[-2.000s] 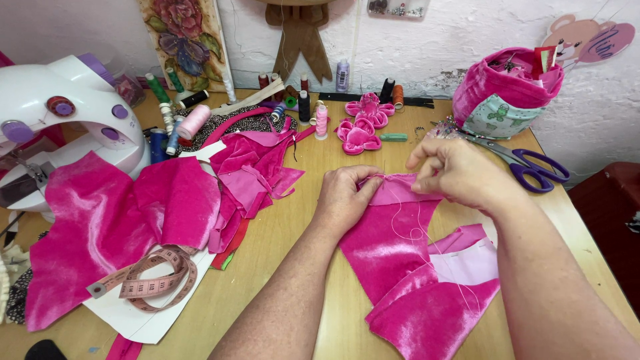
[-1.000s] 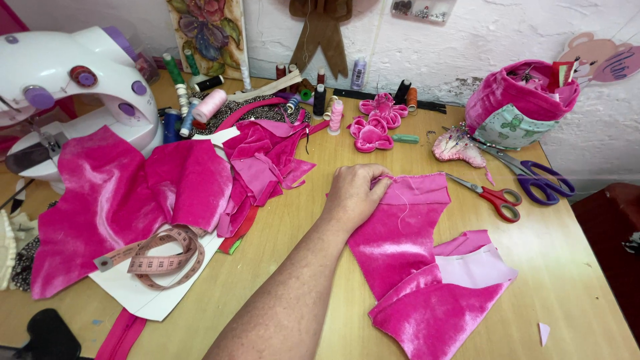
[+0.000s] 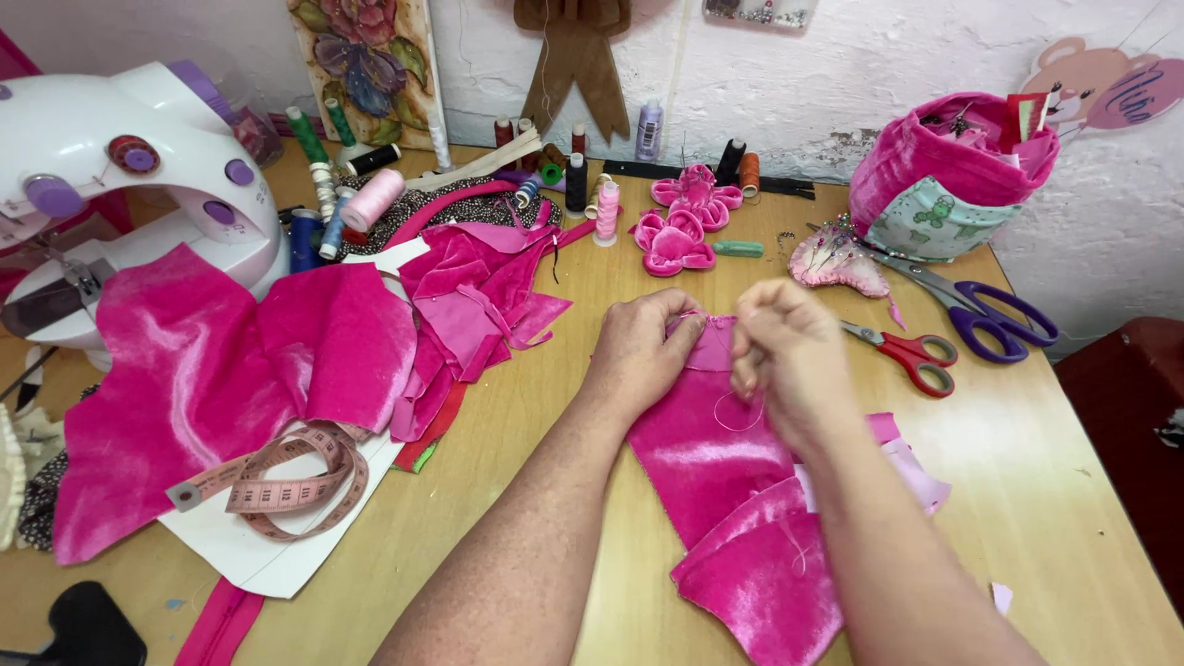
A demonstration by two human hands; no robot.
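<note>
A piece of hot-pink velvet fabric [image 3: 703,458] lies on the table below my hands, its top edge folded to the lighter side. My left hand [image 3: 647,342] pinches that folded edge at its upper left corner. Just to the right, my right hand [image 3: 786,347] is blurred, its fingers curled close over the fold. A loop of pink thread [image 3: 738,413] hangs below its fingers; a needle cannot be made out. Red-handled scissors [image 3: 911,356] lie right of my right hand, near a pincushion [image 3: 840,264] full of pins.
A white sewing machine [image 3: 139,176], more pink velvet [image 3: 185,370] and a coiled tape measure [image 3: 296,481] occupy the left. Thread spools, pink fabric flowers [image 3: 680,242] and a green chalk-like piece [image 3: 738,249] stand or lie behind. Purple-handled scissors [image 3: 999,319] lie beside a velvet basket [image 3: 953,180].
My right hand, out of view one second ago, is back at the folded edge. The red-handled scissors show on the table in both later frames. My left hand keeps its hold on the fabric.
</note>
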